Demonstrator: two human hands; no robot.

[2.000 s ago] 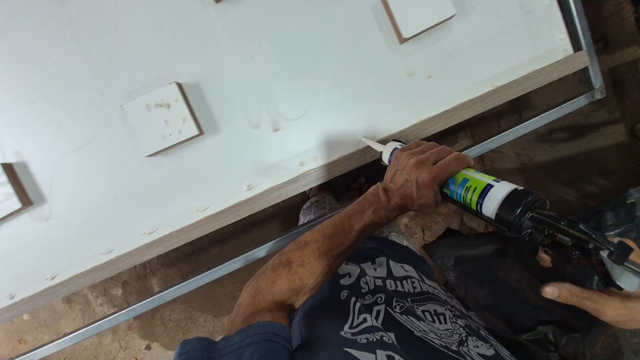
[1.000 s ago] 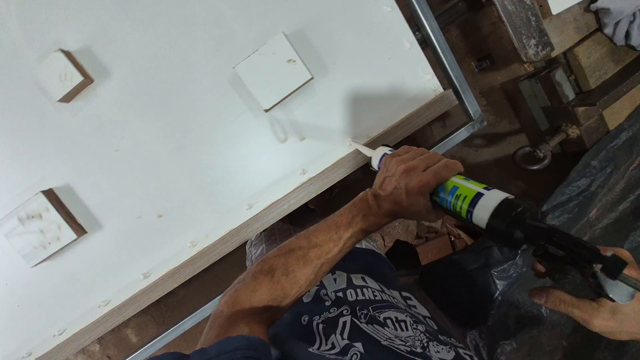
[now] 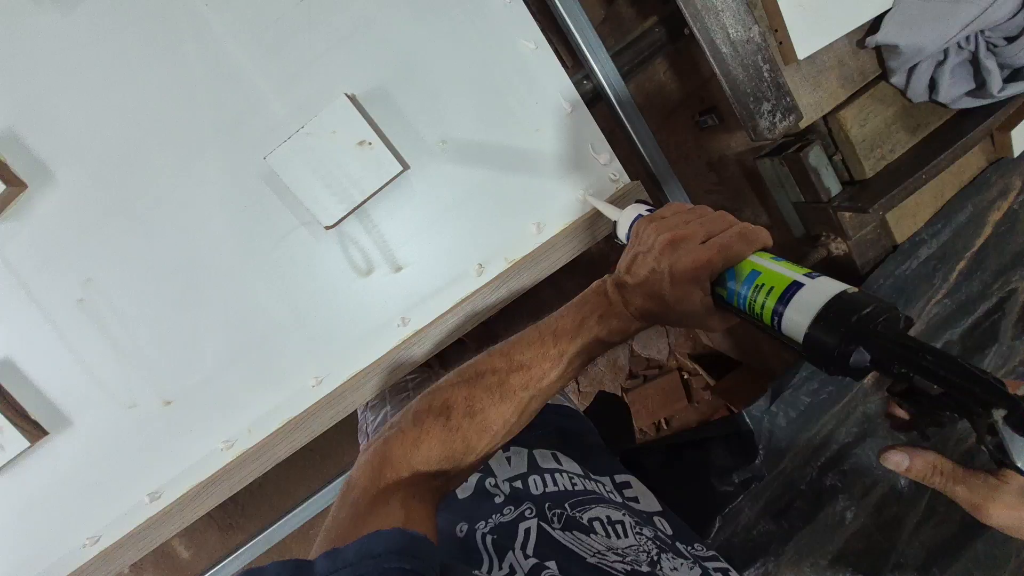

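My left hand (image 3: 680,264) grips the front of a sealant cartridge (image 3: 768,292) with a green, blue and white label. The cartridge sits in a black caulking gun (image 3: 920,352), and my right hand (image 3: 956,484), partly cut off by the frame edge, holds the gun's handle end. The white nozzle (image 3: 602,206) points at the corner of a white panel (image 3: 240,320) with a wood-grain edge (image 3: 384,368). Small dabs of sealant (image 3: 479,270) run along this edge, and more dabs (image 3: 599,154) lie near the adjoining edge.
Square white blocks (image 3: 336,164) rest on the panel. A metal frame bar (image 3: 616,96) passes beneath it. To the right are wooden blocks (image 3: 880,128), a metal beam (image 3: 744,64), a grey cloth (image 3: 952,52) and dark plastic sheeting (image 3: 904,472). Broken reddish pieces (image 3: 660,400) lie below.
The nozzle has moved right along the panel's wood-grain edge to its corner, with both hands still on the gun and cartridge. The view has shifted to the right.
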